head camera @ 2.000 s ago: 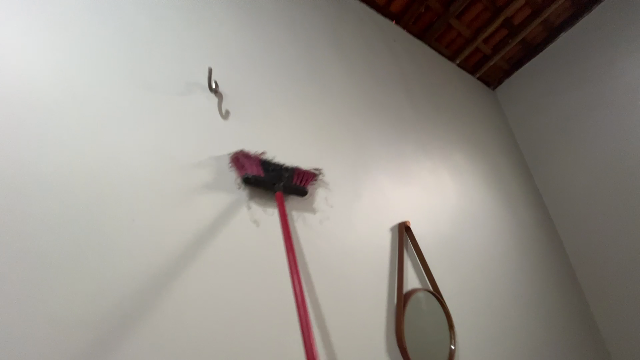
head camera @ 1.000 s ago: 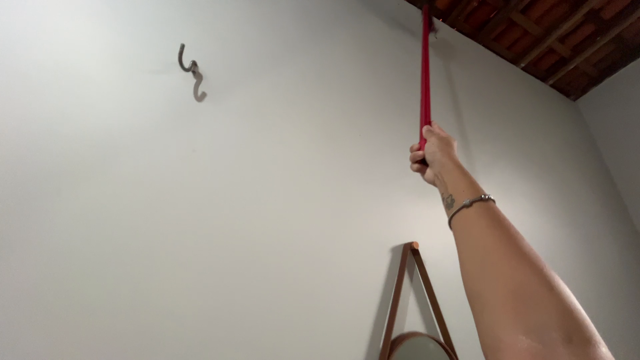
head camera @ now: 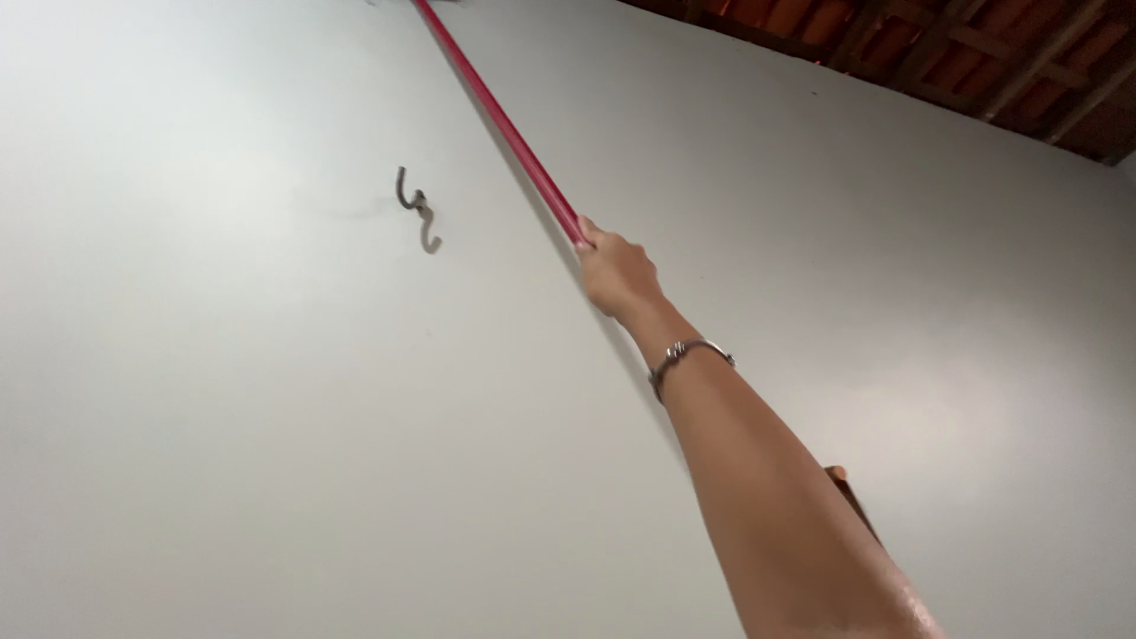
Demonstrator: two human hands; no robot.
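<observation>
My right hand [head camera: 619, 269], with a bracelet [head camera: 690, 353] at its wrist, is raised and closed around the lower end of a red broom handle [head camera: 506, 129]. The handle slants up and to the left, close along the white wall, and leaves the view at the top edge. Only a dark sliver of the broom head [head camera: 444, 1] shows there, so its bristles are hidden. Left of the handle, a metal hook [head camera: 406, 191] juts from the wall and casts a curved shadow below it. My left hand is out of view.
The white wall [head camera: 266, 426] fills most of the view. At the upper right it meets a ceiling of wooden beams [head camera: 954, 40] and reddish tiles. Behind my forearm, a wooden peg [head camera: 836, 473] and part of a brown strap [head camera: 863, 513] show on the wall.
My right hand and the broom have swung left from near the ceiling edge, and the handle now leans left. Two seconds ago the broom head was on the wall below the hook, with no hand visible.
</observation>
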